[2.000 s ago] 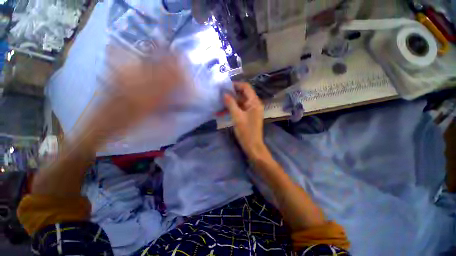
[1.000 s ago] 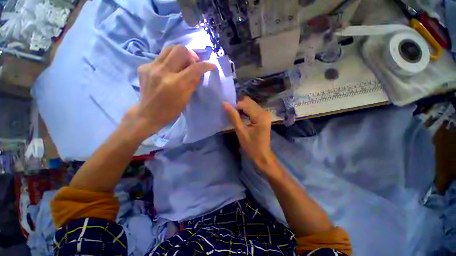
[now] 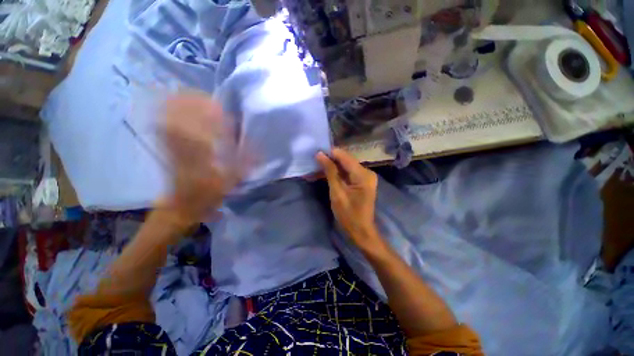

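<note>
Light blue cloth lies spread on the table left of the machine. A panel of it runs up under the bright lamp to the needle area, where glare hides the details. My right hand pinches the panel's near right corner between thumb and finger at the table edge. My left hand is blurred by motion over the cloth, left of the panel; its fingers cannot be made out. The overlock machine stands right of the cloth.
A white tape roll sits on a plastic bag at the right, with yellow and red handles beyond. A measuring scale runs along the table edge. Blue cloth hangs below it. White scraps lie upper left.
My left hand has moved from near the needle down and left, away from the panel. My right hand stays at the panel's edge, slightly lower. The panel now lies flatter under the lamp.
</note>
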